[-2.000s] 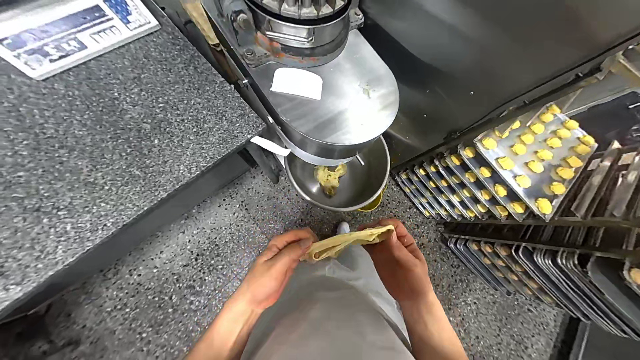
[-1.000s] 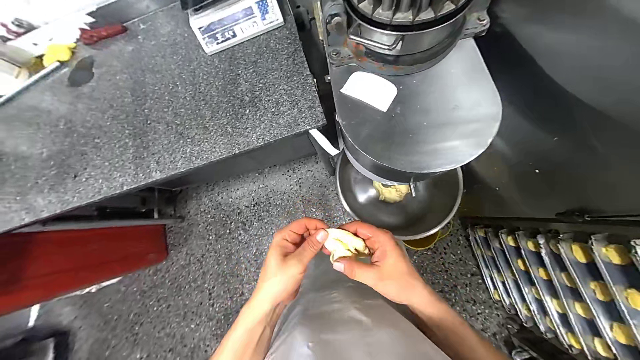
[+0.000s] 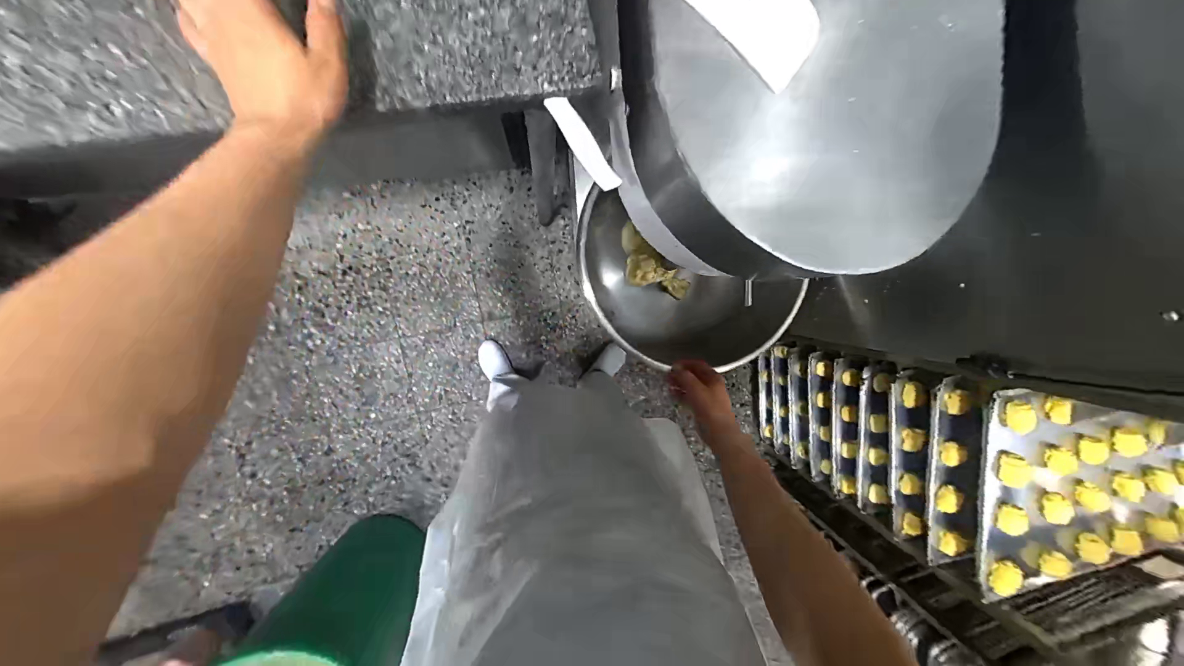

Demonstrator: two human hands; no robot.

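My left hand lies over the speckled grey countertop, fingers apart, with nothing seen in it. Down at the mixer, my right hand touches or nearly touches the near rim of a steel mixing bowl; its fingers are curled and partly hidden, so its hold is unclear. Pieces of yellowish dough lie in the bowl, beneath the mixer's rounded metal body. A white scraper or sheet rests on top of the mixer, and a white strip sticks out beside the counter's edge.
At the right, a rack holds several metal trays of yellow dough pieces. A green bin stands at the lower left. My shoes are on the speckled floor. A dark metal wall stands behind the mixer.
My hands, together on a piece of dough before, are now apart: the left over the countertop, the right at the bowl's rim. That dough is no longer seen between them. The view has shifted.
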